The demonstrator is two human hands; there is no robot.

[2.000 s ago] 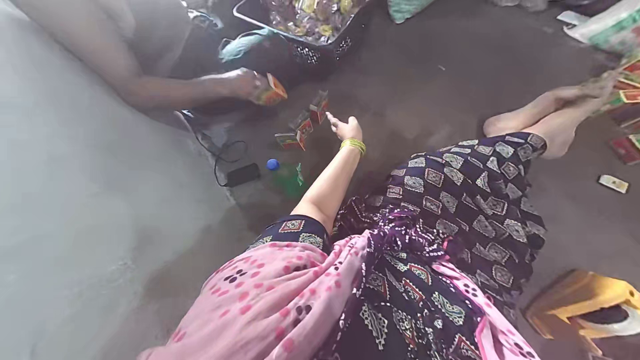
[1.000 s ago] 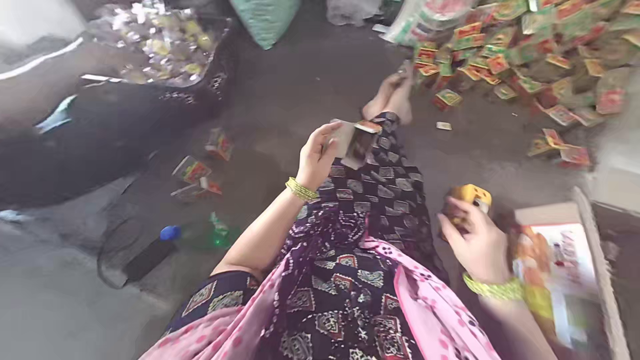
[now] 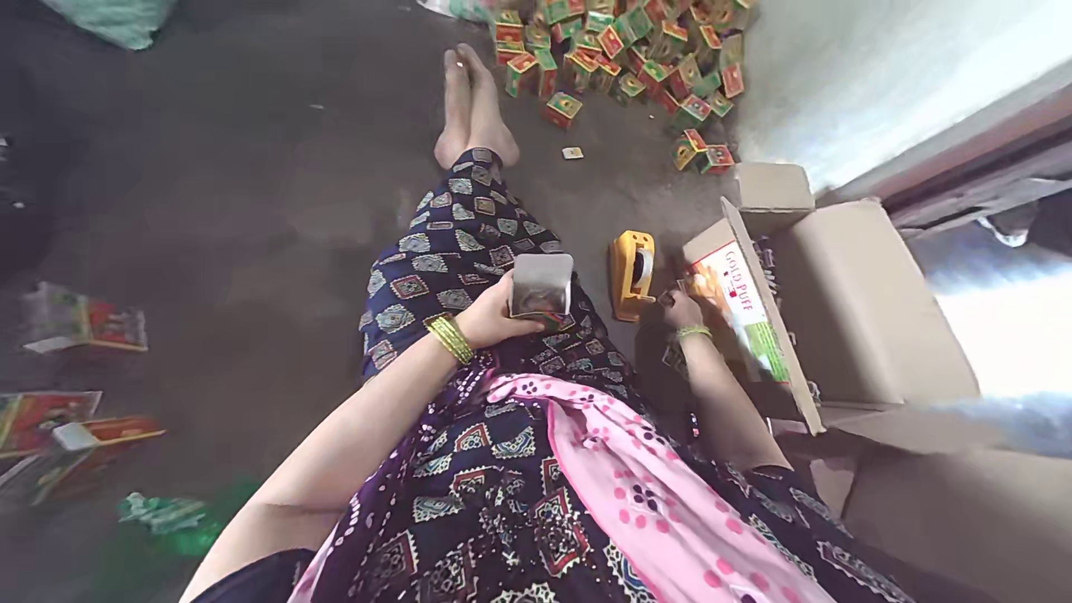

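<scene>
My left hand grips a small printed carton over my lap; its lid flap stands up and the inside shows, with contents too dark to make out. At the end of a yellow tape dispenser on the floor is my right hand, its fingers bent near the dispenser's cutting end. Whether that hand holds tape or anything else cannot be told. A roll of tape sits in the dispenser.
An open cardboard box stands close on the right. Beyond my feet lies a heap of small red and green cartons. More cartons lie on the floor at left, near green plastic. A pale green sack is at upper left.
My left hand, reaching toward the cartons near another person's hand two seconds ago, now has a carton over my lap. My right hand has come into view beside the dispenser. The view has swung right.
</scene>
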